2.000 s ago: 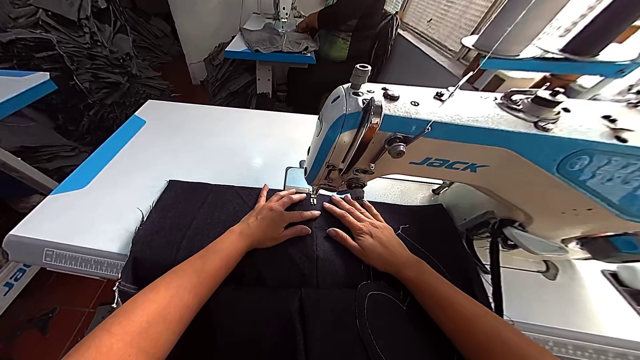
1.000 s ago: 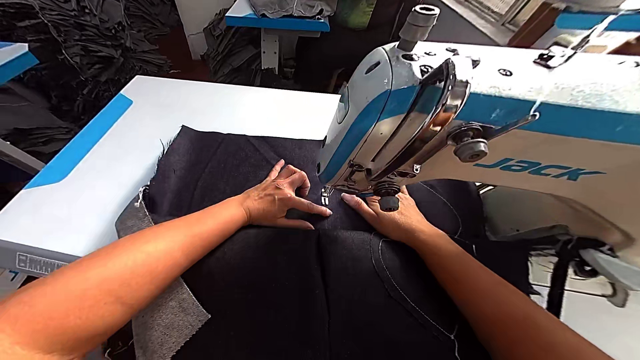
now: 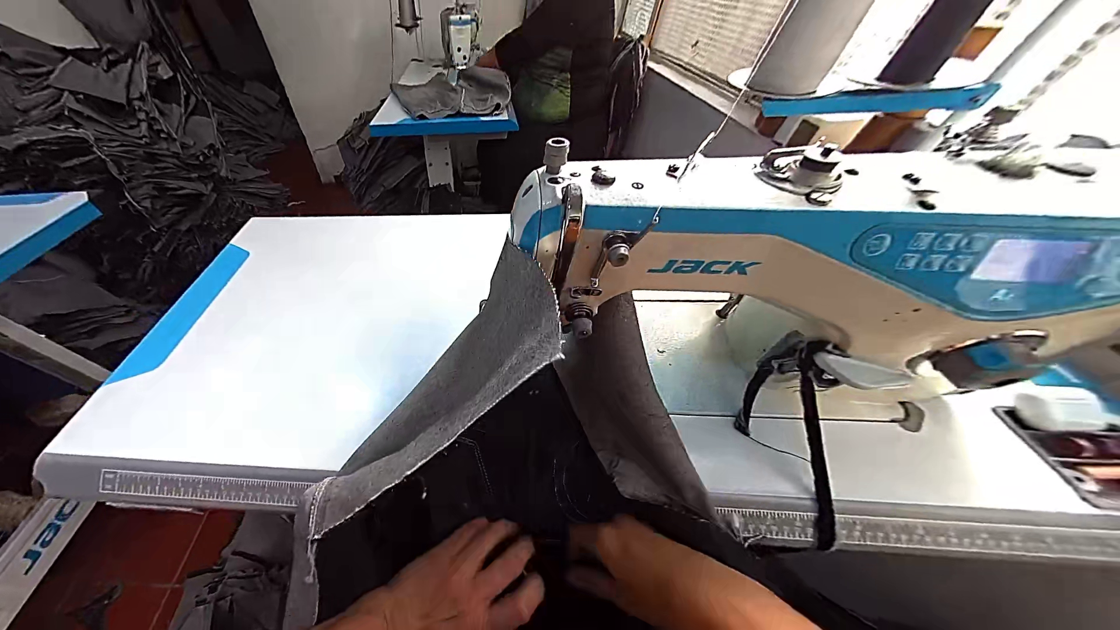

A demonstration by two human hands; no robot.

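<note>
Dark denim fabric [image 3: 437, 499] hangs over the front edge of the sewing table [image 3: 367, 350], with its grey underside [image 3: 499, 350] folded up beside the needle area of the Jack sewing machine [image 3: 700, 254]. My left hand [image 3: 477, 573] lies on the dark cloth at the bottom of the view, its fingers bent against it. My right hand [image 3: 630, 569] is close beside it, fingers curled into the cloth, their tips partly hidden. Whether either hand pinches the fabric is not clear. The needle and presser foot are hidden behind the raised cloth.
Thread cones [image 3: 809, 44] stand behind the machine. A black strap [image 3: 815, 455] hangs from it at the right, near a tray of small items [image 3: 1067, 446]. Piles of cut cloth [image 3: 131, 131] lie at the left. A person's arm [image 3: 542, 39] is at another sewing machine [image 3: 459, 39] behind.
Both hands have moved from beside the needle toward the table's front edge. The cloth, flat under the needle before, is now drawn forward with its grey underside turned up.
</note>
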